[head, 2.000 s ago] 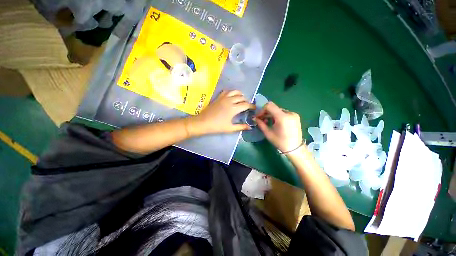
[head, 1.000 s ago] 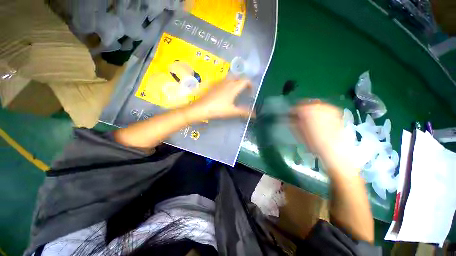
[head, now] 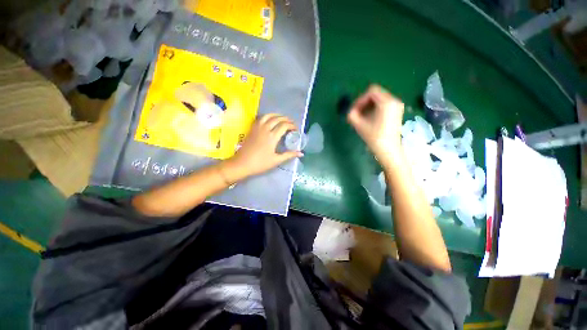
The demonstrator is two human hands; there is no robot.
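Note:
My left hand (head: pixel 265 145) is shut on a frosted fan blade (head: pixel 313 139) at the right edge of the grey printed sheet (head: pixel 257 190), with fingers around its hub. My right hand (head: pixel 376 116) is raised over the green bench beside the small dark cluster (head: pixel 344 103), thumb and fingertips pinched together. Whether a small part sits between the fingertips cannot be told. Another translucent blade (head: pixel 209 113) lies on the yellow panel. Several blades (head: pixel 444 171) are heaped on the bench right of my right forearm.
An open brown carton (head: pixel 38 109) with many loose blades stands at upper left. A crumpled clear bag (head: pixel 443 106) lies behind the heap. White papers (head: pixel 531 206) with a red edge and pens (head: pixel 520 133) are at far right. The green bench (head: pixel 380 38) curves behind.
The blurred right hand has moved from near the heap to beside the dark cluster. A blade now shows in the left hand, which held none a second ago. The whole view has shifted.

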